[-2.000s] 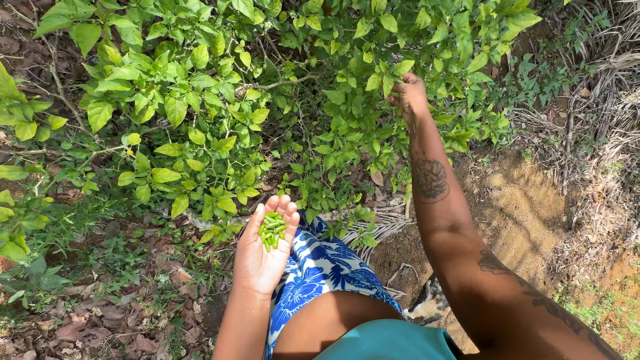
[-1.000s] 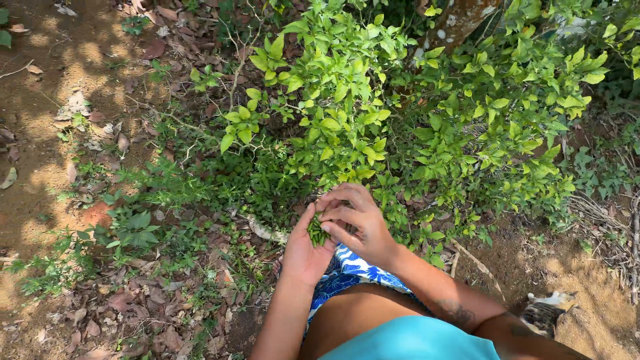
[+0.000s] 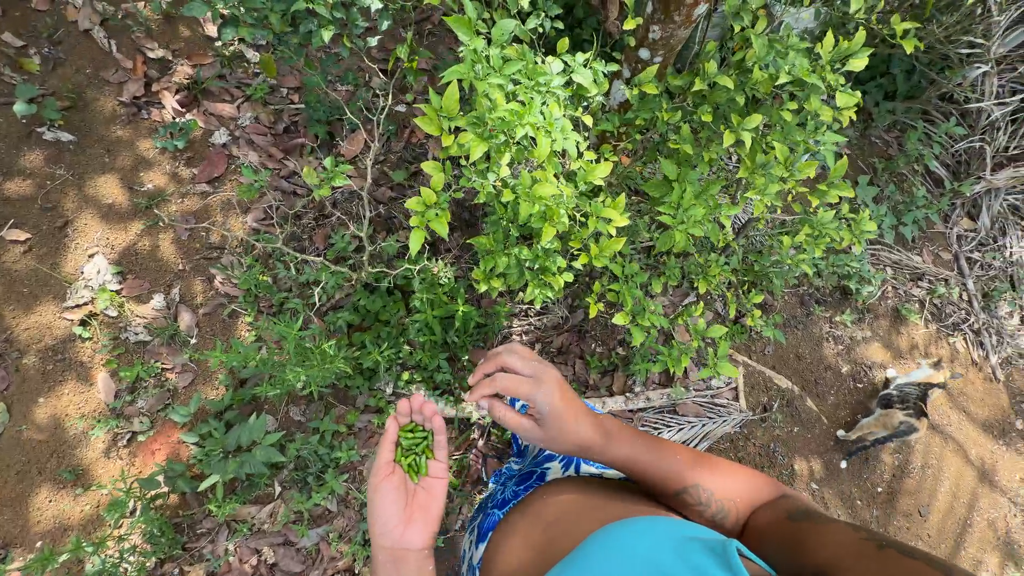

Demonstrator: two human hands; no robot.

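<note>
My left hand (image 3: 410,488) is palm up at the lower middle, its fingers cupped around a small pile of green chili peppers (image 3: 414,450). To its right, my right hand (image 3: 532,398) hangs in the air, fingers bent and thumb near the fingertips; whether something tiny is between them I cannot tell. The two hands are apart. Beyond them grows a leafy pepper bush (image 3: 552,176) with bright green and yellowish leaves.
A calico cat (image 3: 900,408) lies on the bare soil at right. Dry palm fronds (image 3: 692,420) and a thin branch lie just past my right wrist. A tree trunk (image 3: 668,36) stands behind the bush. Bare twigs (image 3: 368,176), weeds and fallen leaves cover ground at left.
My right hand reached into the bush at first, then was over the left palm, and is now lifted away to the right of it. The view has shifted, with the whole cat now showing.
</note>
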